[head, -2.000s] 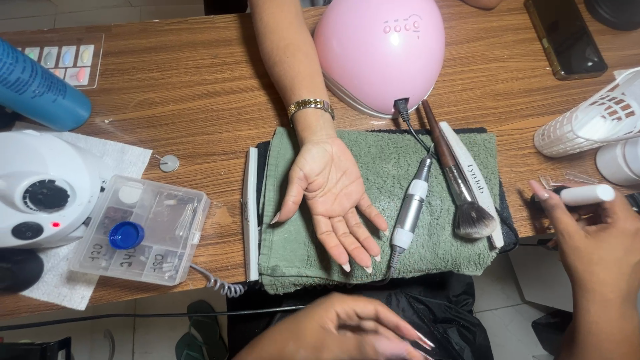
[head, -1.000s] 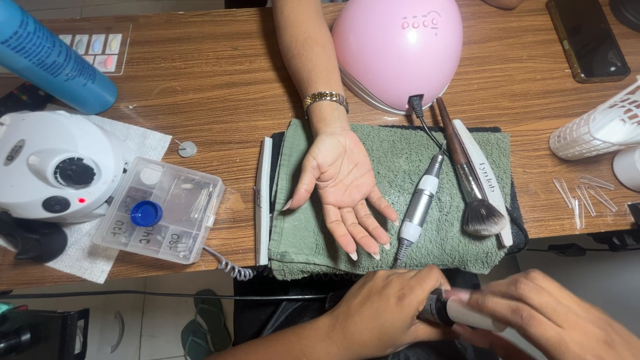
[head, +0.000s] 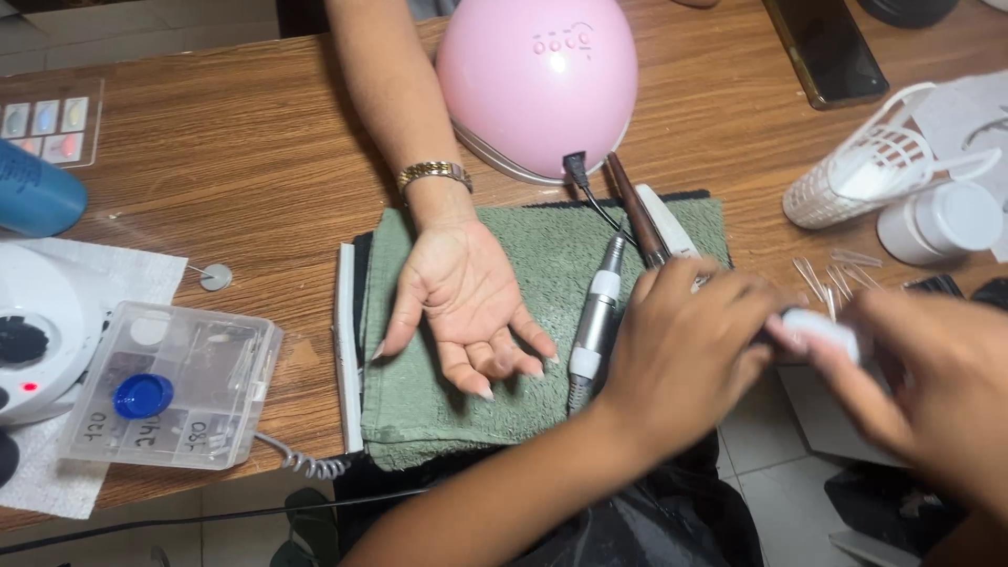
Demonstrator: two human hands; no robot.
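My left hand (head: 685,339) is over the right part of the green towel (head: 504,425), its fingers at the dark end of a small white bottle (head: 819,331). My right hand (head: 921,378), blurred, has its fingers around that bottle's white part. Another person's hand (head: 472,299) lies palm up on the towel, fingers slightly curled, with a gold-coloured watch or bracelet (head: 435,175) at the wrist. Between that hand and my left hand lies a nail drill handpiece (head: 597,315). A brush with a brown handle (head: 636,213) and a white nail file (head: 665,224) are partly hidden behind my left hand.
A pink nail lamp (head: 539,87) stands behind the towel. At left are a white drill machine (head: 39,307), a clear compartment box (head: 236,378) with a blue cap (head: 143,395), and a blue bottle (head: 39,193). Clear nail tips (head: 835,283), a white basket (head: 827,189), a jar (head: 937,222) and a phone (head: 827,51) are at right.
Two seconds ago my hands were apart, the white bottle in my right hand; now both are at it. Since one second ago they have moved up and right, over the towel's edge.
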